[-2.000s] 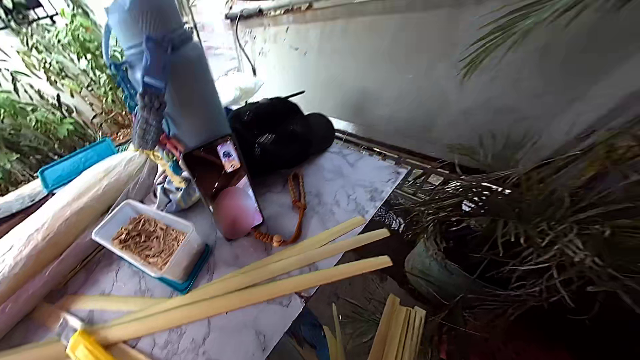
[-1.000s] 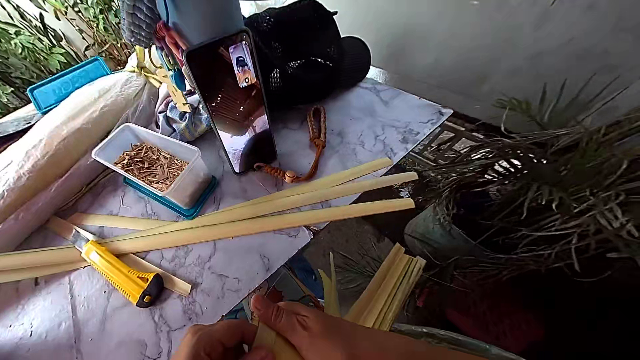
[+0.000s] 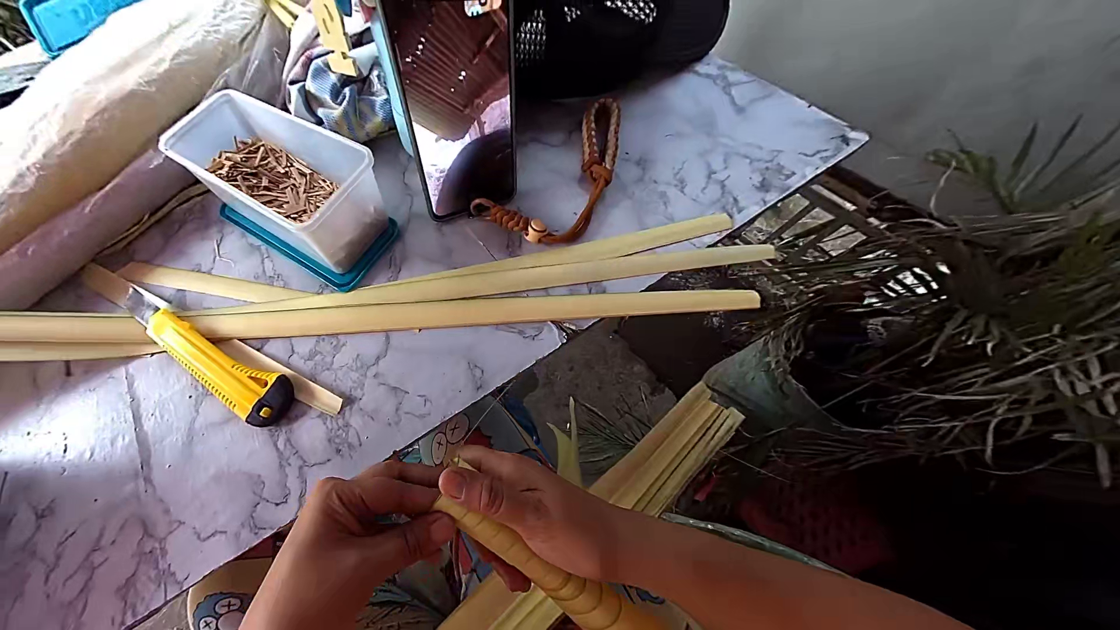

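Observation:
Both hands meet at the bottom middle, below the table's front edge. My left hand [image 3: 372, 525] pinches the narrow tip of a pale yellow, ringed, tapering piece [image 3: 560, 582], which looks wound from plant strip. My right hand [image 3: 525, 503] closes around the same piece, its thumb near the tip. Beneath my right forearm lies a bundle of pale flat plant strips [image 3: 674, 451]. On the marble-patterned tabletop [image 3: 420, 381], a yellow utility knife [image 3: 214, 363] with its blade out rests across several long pale strips [image 3: 490, 311]. The lower end of the wound piece runs out of view.
A clear plastic tub [image 3: 341, 214] of brown chips stands on a teal lid [image 3: 350, 276]. Behind are an upright phone [image 3: 455, 114], a braided cord [image 3: 604, 157], a black cap [image 3: 612, 44] and a plastic-wrapped roll [image 3: 114, 114]. Dry plants [image 3: 980, 324] in a pot stand at the right.
Two seconds ago no hands were in view; one second ago both were low at the bottom edge. Now they show more fully, with the wound piece visible between them. The view has shifted.

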